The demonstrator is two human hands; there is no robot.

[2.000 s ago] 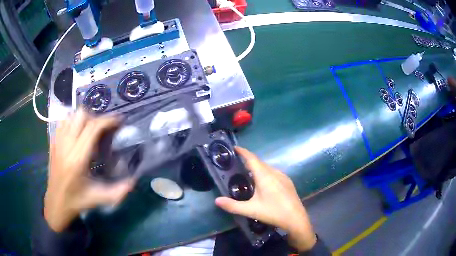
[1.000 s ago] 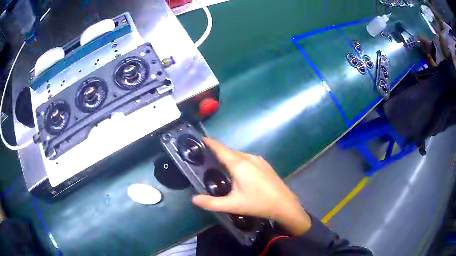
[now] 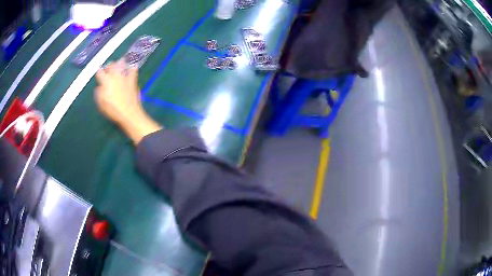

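My right hand reaches out over the green bench at the upper left. Its fingers are at the near end of a three-unit module, closed on that end as far as the blur shows. The module lies low over or on the bench, between the white strip and the blue-taped area. Another module, also blurred, lies beyond the white strip. My left hand is not in view.
The silver tester is cut off at the lower left, with a red knob. A red bin and white hose stand above it. Loose round units and a module lie in blue tape. A person sits on a blue stool.
The view has swung right. My right hand has carried the module from in front of the tester to the far bench area. My left hand, seen with a module two seconds ago, is out of view.
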